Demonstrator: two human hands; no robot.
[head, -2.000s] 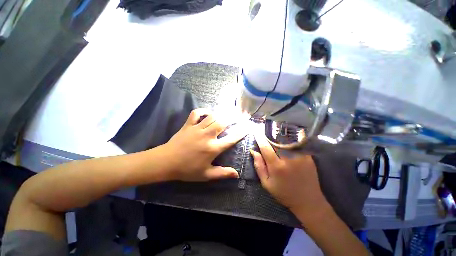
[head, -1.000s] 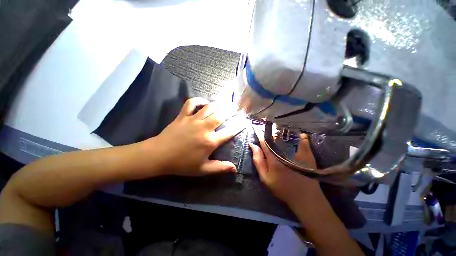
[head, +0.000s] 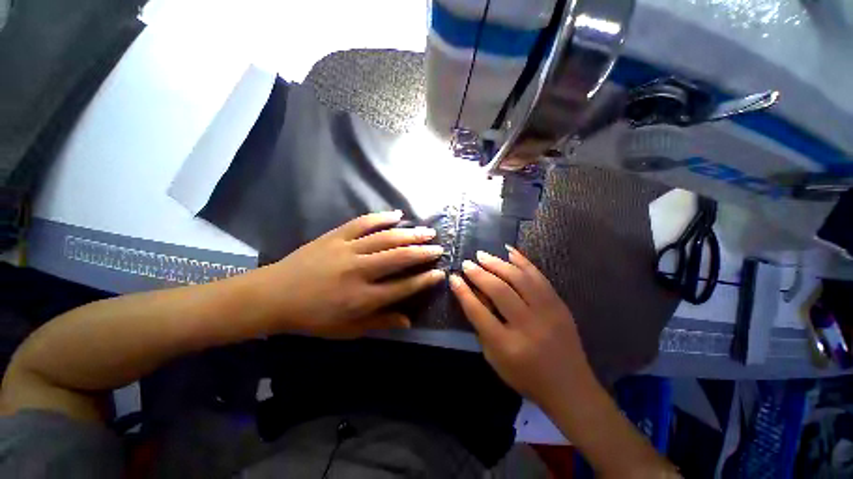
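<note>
A dark grey-brown garment panel (head: 599, 243) lies under the sewing machine head (head: 673, 140). A smoother black-grey cloth (head: 281, 178) lies on its left, with a pale strip (head: 223, 140) along its outer edge. The presser foot and needle area (head: 468, 145) is in bright glare. A dark welt strip (head: 482, 220) runs toward me from it. My left hand (head: 351, 271) lies flat with fingers together, left of the seam line. My right hand (head: 519, 313) rests fingertips down on the panel, right of the seam. Both hands are in front of the needle.
Black scissors (head: 692, 253) lie right of the panel, beside an upright grey bar (head: 756, 313) at the table edge. A printed ruler (head: 150, 262) runs along the white table's front edge. Dark cloth (head: 65, 84) lies at far left. Blue mesh (head: 776, 421) is below right.
Both hands have moved back toward me from the needle, and the left fingers have come together. The seam on the panel is more exposed. The camera view has shifted, showing the scissors again.
</note>
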